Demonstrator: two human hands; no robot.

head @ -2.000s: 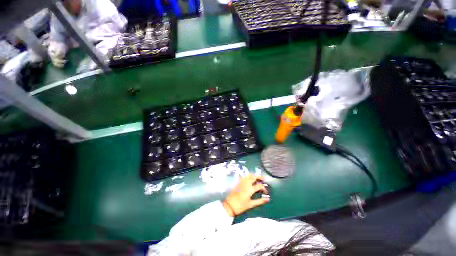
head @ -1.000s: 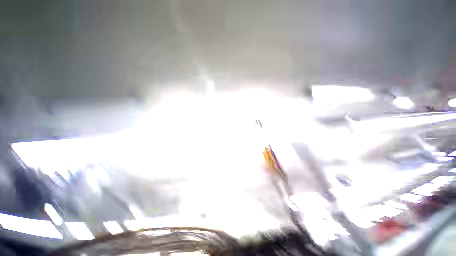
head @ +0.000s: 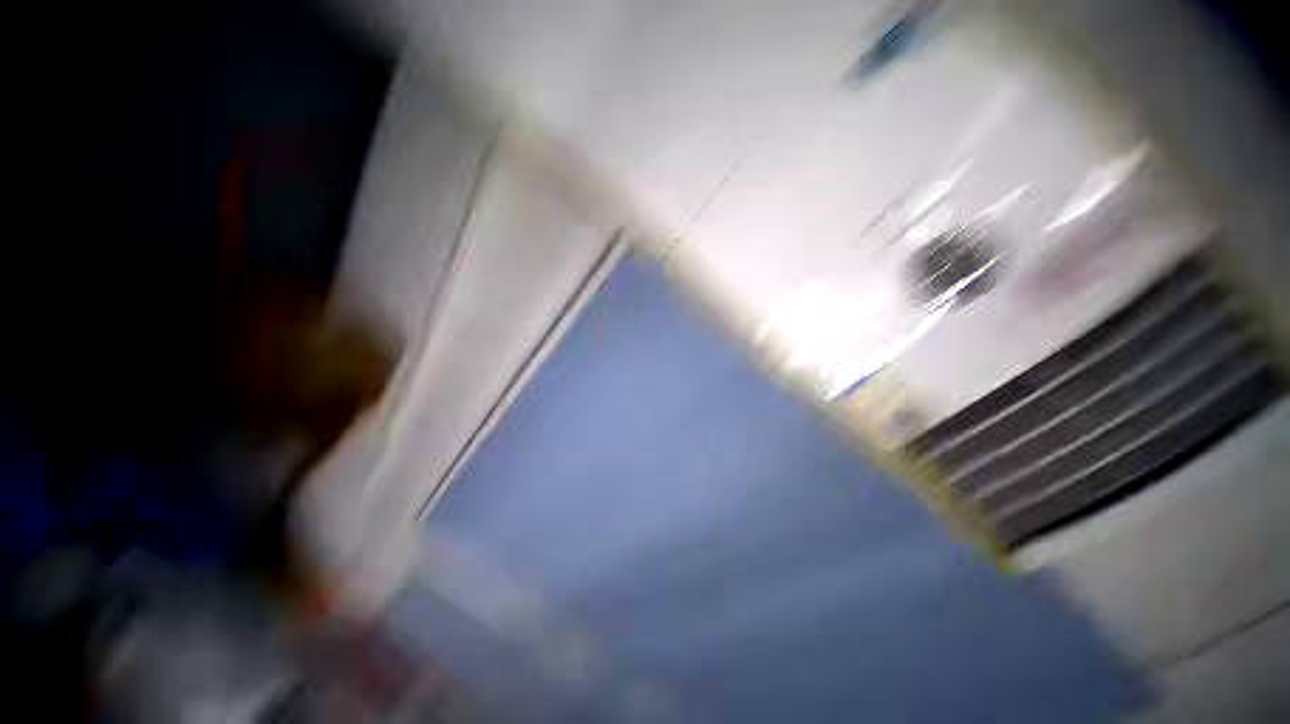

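Note:
Neither of my hands can be made out in this tilted, heavily blurred view. None of the bench work shows. A large flat blue-grey panel (head: 679, 495) fills the middle and lower part of the view. A white surface (head: 736, 127) with bright streaks of glare lies above it. A dark round spot (head: 955, 266) shows on that white surface. I cannot tell what these things are part of.
A dark grey striped block (head: 1103, 403) is at the right. A pale strip with a dark line (head: 524, 375) runs along the panel's left side. The far left is very dark, with a blurred orange-brown patch (head: 304, 361) and blurred pale and red shapes below.
The view has swung away from the green bench, through a glare-filled view, to this tilted one. The tray, screw dish, orange screwdriver and the hand seen earlier are out of view.

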